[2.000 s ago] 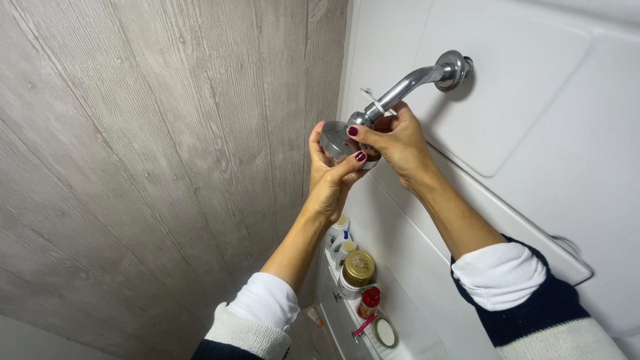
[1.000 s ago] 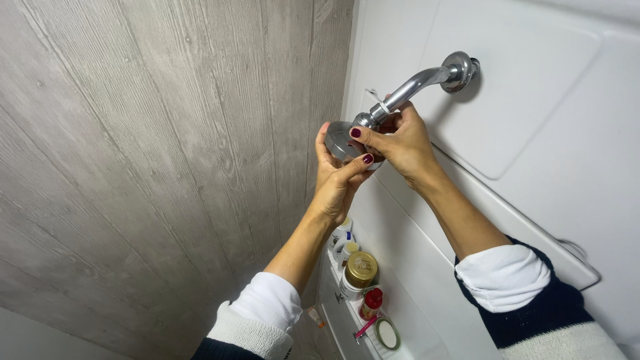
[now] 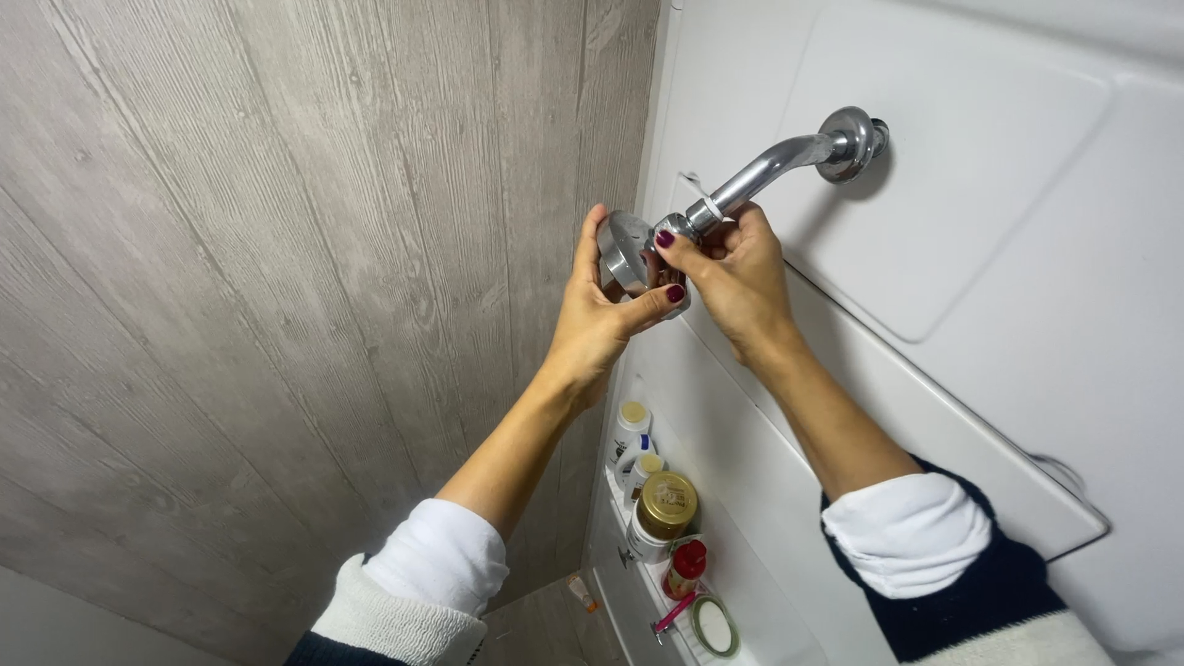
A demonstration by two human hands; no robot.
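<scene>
A chrome shower head (image 3: pixel 624 245) hangs at the lower end of a curved chrome shower arm (image 3: pixel 772 166), which comes out of the white wall through a round flange (image 3: pixel 846 145). My left hand (image 3: pixel 597 319) cups the head from below, fingers along its far rim and thumb across its near side. My right hand (image 3: pixel 735 277) grips around the joint (image 3: pixel 673 228) behind the head, its thumb on the near side; the other fingers are partly hidden behind the fitting. White tape or a tie (image 3: pixel 710 205) circles the arm just above the joint.
Below my hands a white shelf (image 3: pixel 652 592) holds several bottles, a gold-lidded jar (image 3: pixel 666 504), a red-capped bottle (image 3: pixel 686 564), a pink razor (image 3: pixel 673 612) and a round green-rimmed container (image 3: pixel 714 626). A grey wood-look panel (image 3: pixel 324 231) fills the left side.
</scene>
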